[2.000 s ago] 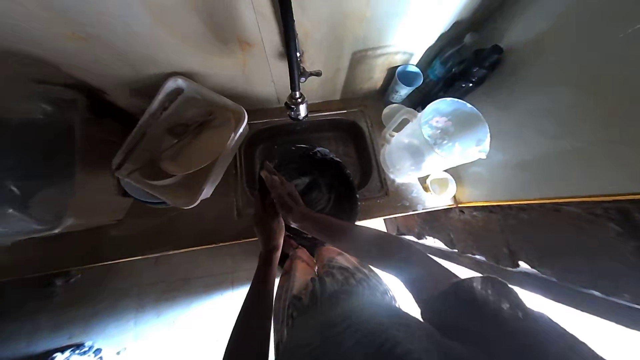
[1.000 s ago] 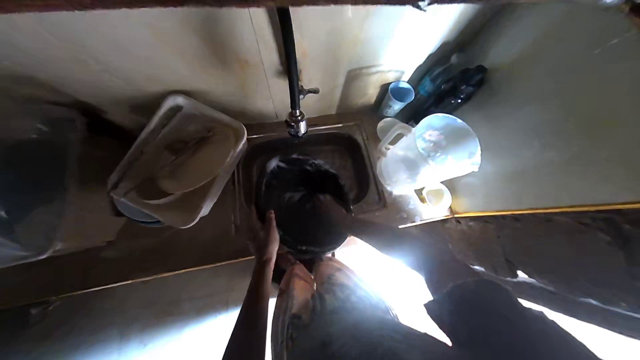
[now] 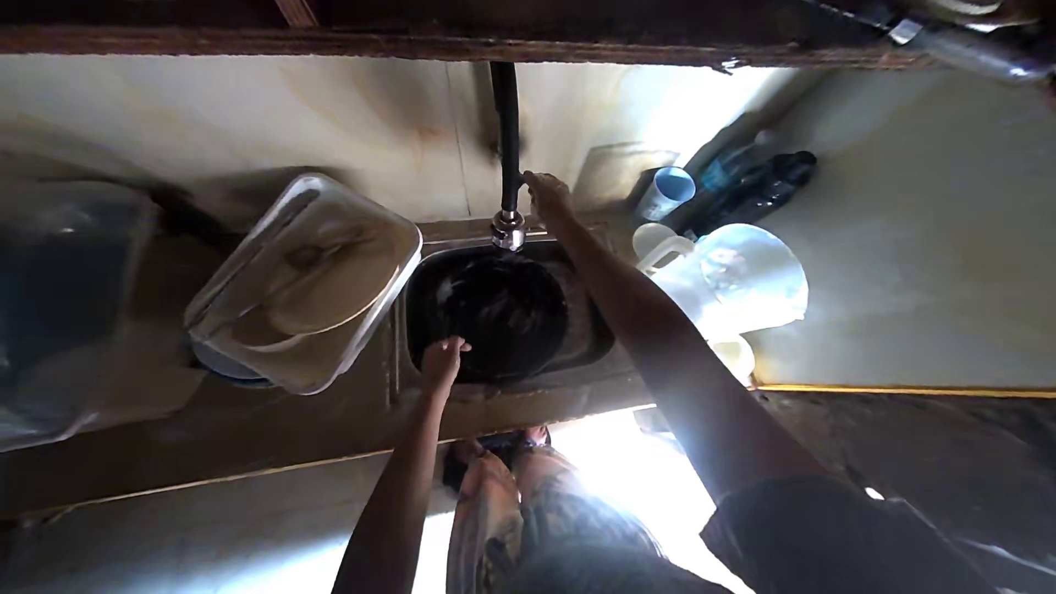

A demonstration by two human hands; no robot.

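Observation:
A dark round pan or basin (image 3: 503, 318) rests in the metal sink (image 3: 590, 342), under the faucet's metal spout (image 3: 508, 231). My left hand (image 3: 443, 360) grips the near left rim of this dark vessel. Up beside the black faucet pipe (image 3: 506, 124), my right hand (image 3: 546, 196) reaches to where the tap handle showed in the earlier frames; its fingers cover the handle. Dim light hides what the dark vessel contains.
Left of the sink stands a clear plastic tub (image 3: 396, 289) holding dishes. A light blue cup (image 3: 667, 193), a translucent pitcher (image 3: 755, 276) and dark bottles (image 3: 771, 186) are at the right. A wooden shelf edge (image 3: 371, 43) crosses above.
My right hand has left the dark vessel and moved up to the faucet. My left hand stays at the vessel's left rim. The view has shifted, showing the shelf above.

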